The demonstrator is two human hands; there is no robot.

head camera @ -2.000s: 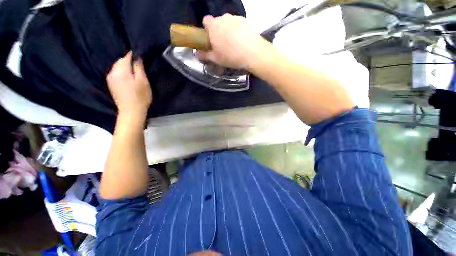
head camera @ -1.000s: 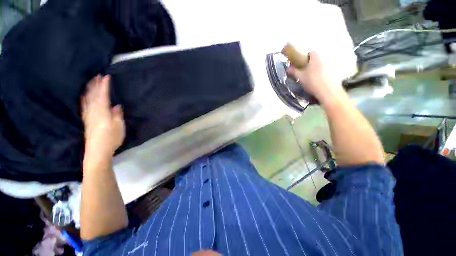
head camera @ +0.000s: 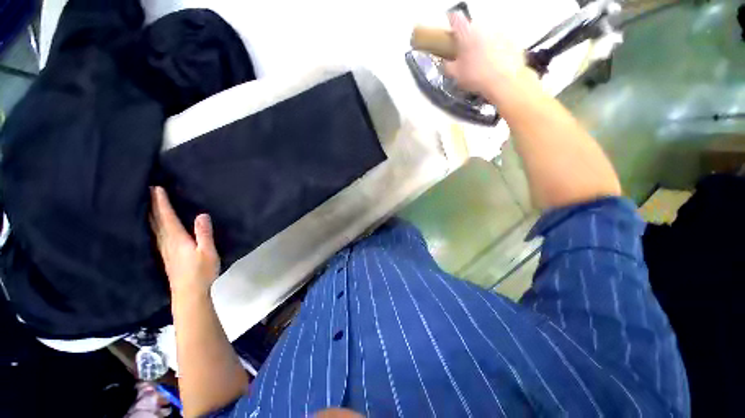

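A black sleeve [head camera: 278, 155] lies flat on a greyish padded board [head camera: 372, 94], its straight cuff end to the right. The rest of the black garment [head camera: 82, 163] is bunched at the left. My left hand [head camera: 186, 245] lies on the sleeve's near left part, thumb apart from the fingers, gripping nothing. My right hand [head camera: 482, 61] is closed around the tan handle of the steam iron [head camera: 453, 94], on the white cover to the right of the cuff. The iron does not touch the sleeve.
The white table cover [head camera: 302, 33] extends behind the sleeve. A hose and cable [head camera: 576, 33] trail from the iron to the right. Green floor [head camera: 466, 212] shows beyond the table's right end. A large black heap [head camera: 702, 286] is at the right. A pink cloth [head camera: 147, 402] is at the lower left.
The iron moved off the black cloth to the right and is now beyond the cuff. The sleeve came to lie flat on the board. My left hand is no longer pinching the cloth.
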